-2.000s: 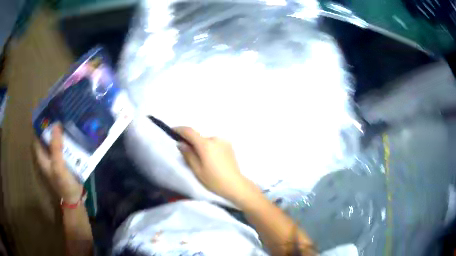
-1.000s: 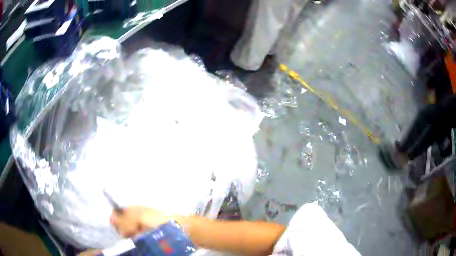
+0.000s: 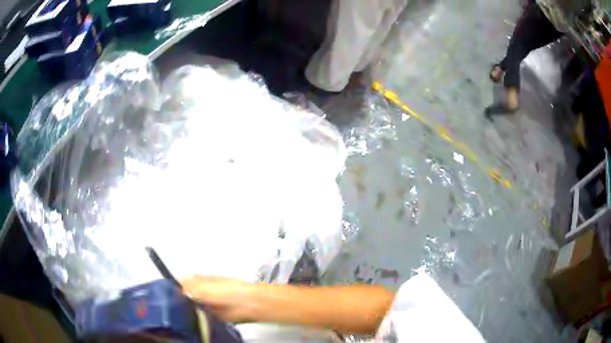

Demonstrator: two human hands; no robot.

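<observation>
A dark blue retail box (image 3: 137, 309) is at the bottom left, blurred and cut off by the lower edge. My right hand (image 3: 204, 295) is just right of it, partly hidden behind it, and holds a slim black cutter (image 3: 161, 264) pointing up and left. No blade can be made out. My left hand cannot be seen. The huge clear waste bag (image 3: 221, 167) lies beyond the box and the hand, glaring white, with crinkled film around its edges.
More dark blue boxes (image 3: 63, 40) stand on the green bench (image 3: 17, 94) at upper left. A brown carton (image 3: 27, 321) shows at lower left, another box (image 3: 579, 275) at right. Film scraps and a yellow line (image 3: 442, 134) are on the floor. A person's legs (image 3: 519, 50) are at upper right.
The retail box has moved up and left and shows more of itself. My right hand has shifted slightly right with the cutter. The person at right has moved farther up the floor.
</observation>
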